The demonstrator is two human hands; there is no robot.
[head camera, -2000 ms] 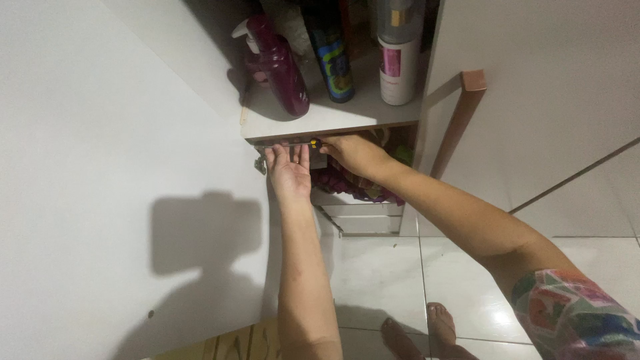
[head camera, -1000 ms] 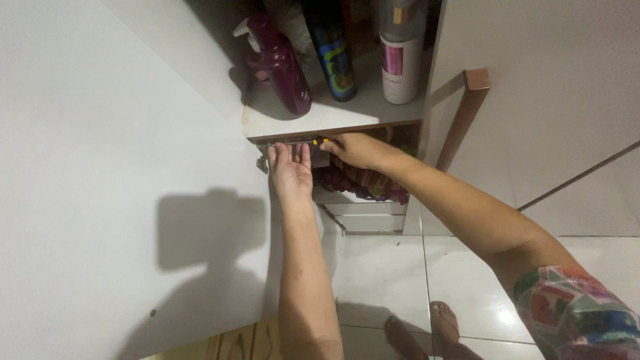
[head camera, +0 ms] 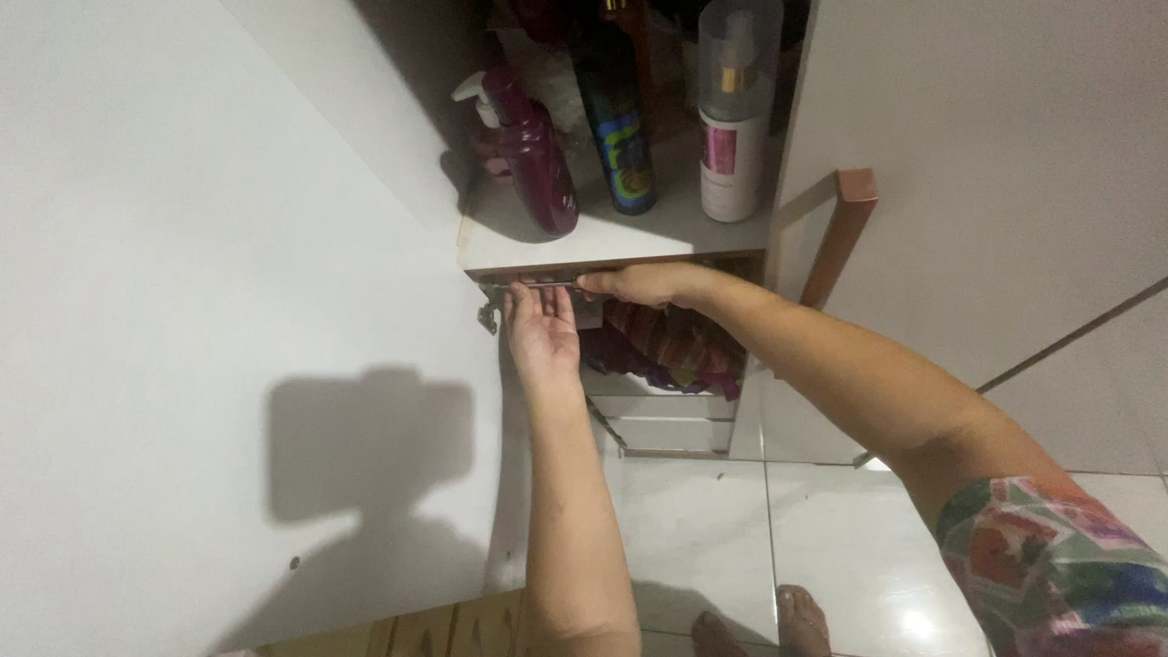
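In the head view my right hand (head camera: 630,285) reaches in from the right and grips the handle of a screwdriver, mostly covered by the fingers. The thin metal shaft (head camera: 552,286) lies level, pointing left, just under the front edge of a white cabinet shelf (head camera: 611,239). My left hand (head camera: 545,342) is palm up beneath that edge, its raised fingers at the shaft; whether they pinch it cannot be told. A metal hinge (head camera: 488,318) sits left of these fingers, by the white panel. The screwdriver's tip is not clear.
On the shelf stand a purple pump bottle (head camera: 540,173), a dark bottle (head camera: 625,155) and a white spray bottle (head camera: 733,164). Folded cloth (head camera: 675,347) lies in the compartment below. A door with a copper-coloured handle (head camera: 835,237) stands at right. Bare feet are on the tiled floor (head camera: 693,511).
The yellow and black part of the screwdriver's handle, visible between the hands before, is now covered by my right hand. Both hands remain under the shelf edge.
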